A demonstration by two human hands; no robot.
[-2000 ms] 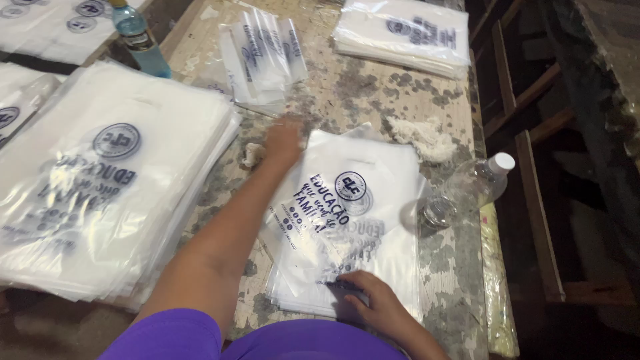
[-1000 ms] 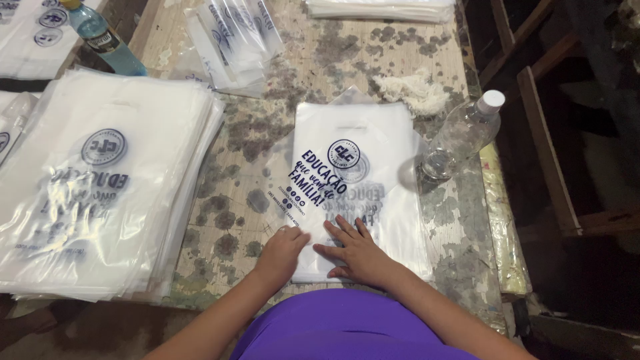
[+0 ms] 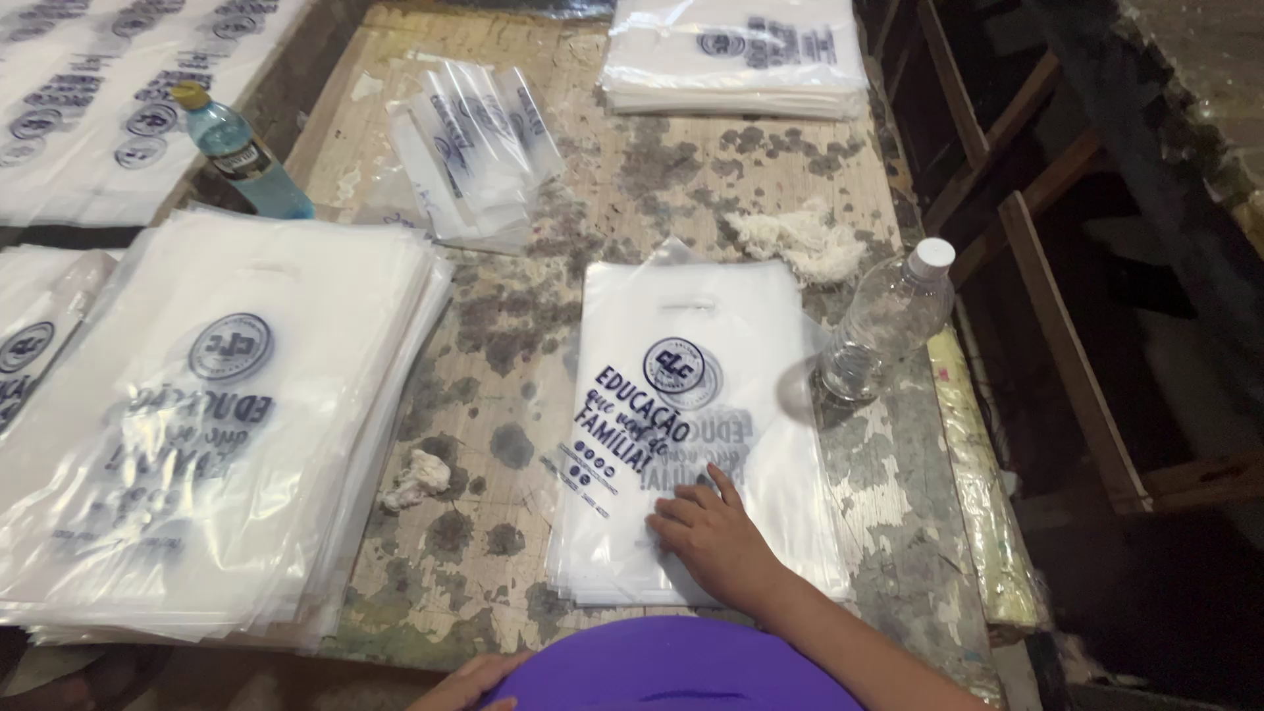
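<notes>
In front of me lies a small stack of white printed plastic bags [image 3: 691,533], with a die-cut handle slot near the far end. My right hand [image 3: 713,538] rests on its lower middle with the fingers spread, holding nothing. A clear, tilted printed plastic sheet seems to lie on top of the stack. Low in the view, my left hand [image 3: 474,686] is beside the purple shirt [image 3: 671,667], partly cut off by the frame edge; whether it grips anything is hidden. To the left is a larger, thicker stack of printed plastic bags [image 3: 227,286].
A clear bottle with a white cap [image 3: 889,316] stands right of the small stack, near a white rag [image 3: 800,242]. A blue bottle [image 3: 242,153] stands at the back left. Loose plastic pieces [image 3: 474,148] and another bag stack [image 3: 731,74] lie farther back. A crumpled scrap [image 3: 417,481] sits between the front stacks.
My left hand has left the small stack and is down at the shirt; one second ago it was at the stack's left edge. My right hand remains on the stack.
</notes>
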